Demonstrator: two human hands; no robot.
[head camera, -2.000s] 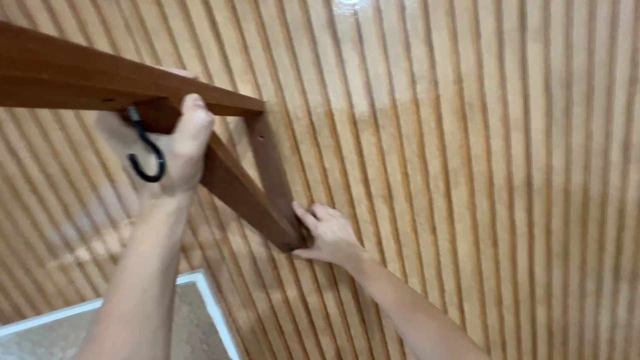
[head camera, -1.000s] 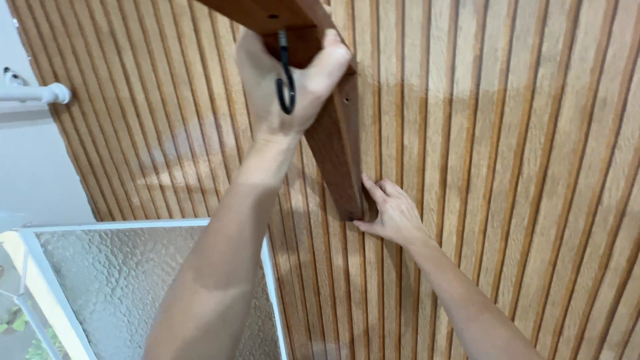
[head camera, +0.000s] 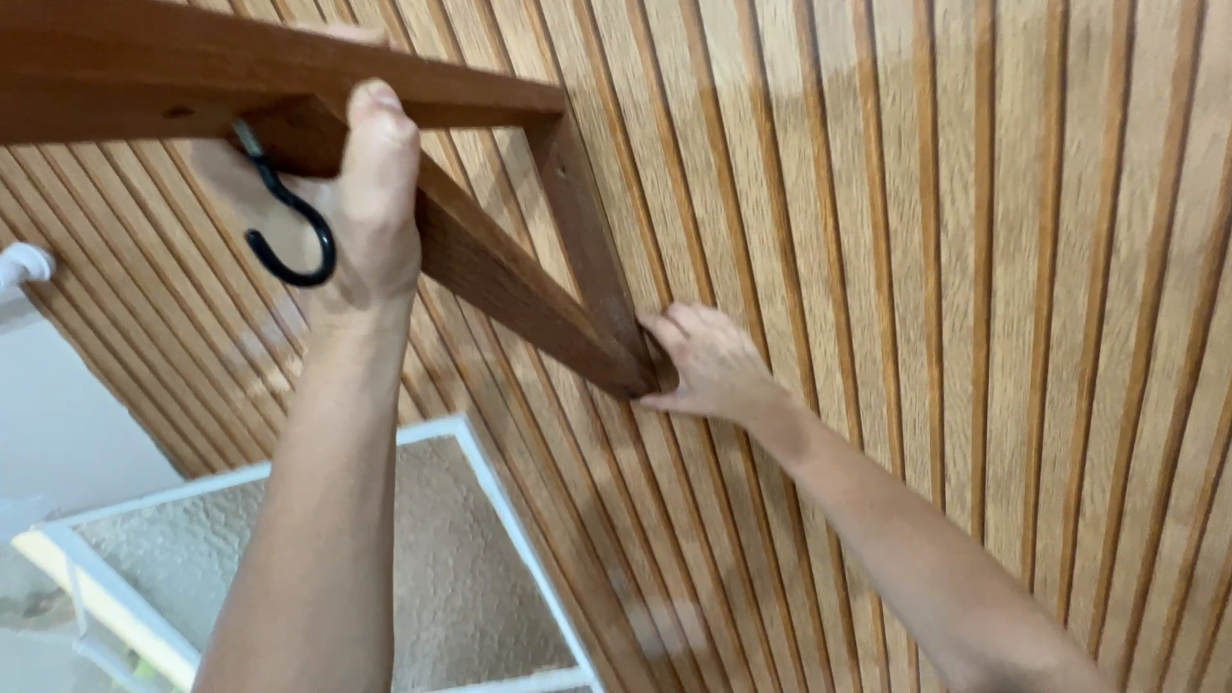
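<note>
A triangular brown wooden bracket (head camera: 481, 91) stands out from a slatted wood wall panel (head camera: 866, 241), its upright piece against the slats. A black screw hook (head camera: 322, 241) hangs from the underside of its top arm. My left hand (head camera: 371, 202) grips the bracket where the diagonal brace (head camera: 510, 274) meets that arm, thumb in front; most of its fingers are hidden behind the wood. At the foot of the bracket, where brace and upright meet, my right hand (head camera: 712, 366) presses with fingertips and thumb around the lower corner.
Below left is a white-framed textured glass pane (head camera: 462, 568), close to the slatted panel. A white rod end or fitting (head camera: 27, 263) shows at the far left, above a pale wall (head camera: 87, 404).
The view has swung and tilted. Both hands keep their places on the bracket, the left at the top and the right at the lower corner.
</note>
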